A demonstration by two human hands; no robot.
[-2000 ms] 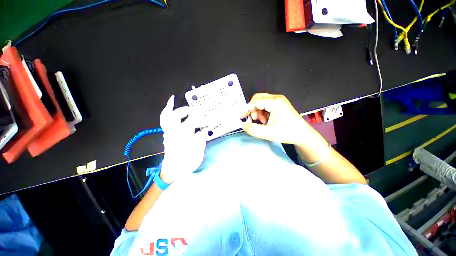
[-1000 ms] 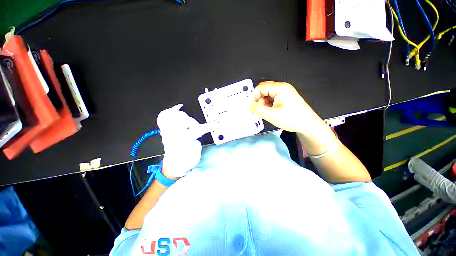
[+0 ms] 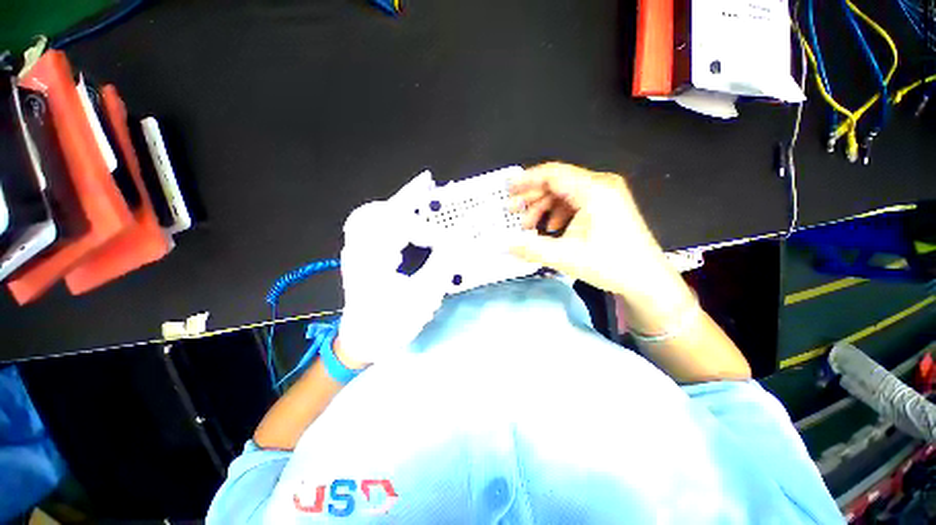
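Observation:
A flat square white device unit (image 3: 477,220) with dark round feet and rows of small holes or print lies underside up at the bench's front edge, against the shirt. My left hand (image 3: 395,272), in a white glove with a blue wrist strap (image 3: 334,359), holds the unit's left side, with thumb and fingers apart around a dark gap. My right hand (image 3: 585,220), bare, has its fingers bent over the unit's right edge. The fingers hide the unit's right part. Whether the right fingertips pinch anything small cannot be told.
Orange-red pads (image 3: 87,185) with black and white units lean at the left. Another stack (image 3: 744,46) of white unit and orange-red pad stands at the back right. Blue and yellow cables (image 3: 852,118) lie beyond a thin white cable (image 3: 796,154). A curly blue cord (image 3: 298,275) hangs over the front edge.
My gloved left hand has moved right and up onto the unit's left side, covering more of it. My right hand stays at the unit's right edge, its fingers now further over it.

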